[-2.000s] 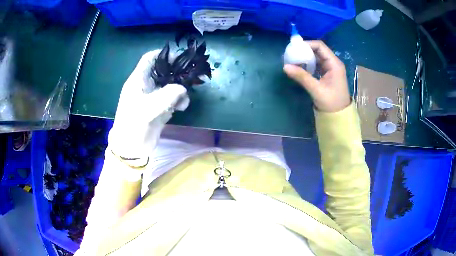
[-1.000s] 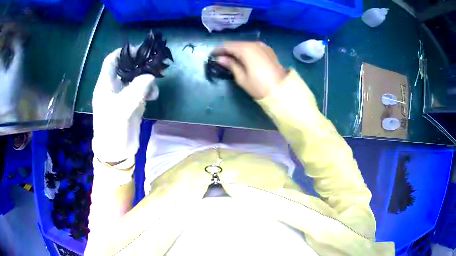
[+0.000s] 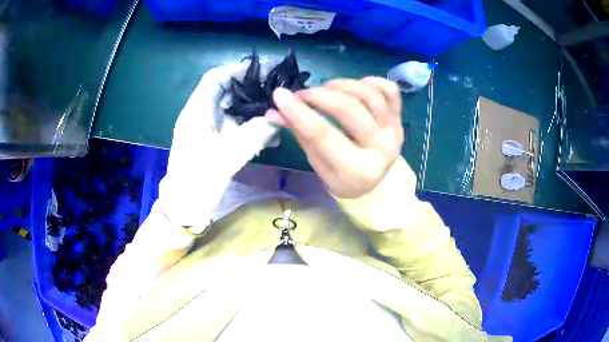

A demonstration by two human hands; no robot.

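Note:
My left hand [image 3: 217, 133], in a white glove, holds a black glossy spiky hair piece assembly [image 3: 252, 93] above the dark green mat. My bare right hand [image 3: 350, 133] is at the right side of the assembly, with thumb and fingertips against it or very close to it. The fingertips partly hide the assembly's edge, and I cannot tell whether a small strand is pinched between them. A white glue bottle [image 3: 410, 75] with a blue tip lies on its side beyond my right hand.
A blue bin [image 3: 400, 27] with a white paper label [image 3: 302, 21] stands at the back. A second white bottle [image 3: 499, 37] is at the back right. A cardboard sheet [image 3: 493, 150] with two white ovals lies right. Blue side bins hold black pieces left [image 3: 93, 220] and right [image 3: 521, 267].
The glue bottle was first in my right hand, then set down on the mat. My right hand has moved left from the mat to the assembly. My left hand has moved right with the assembly since a second ago.

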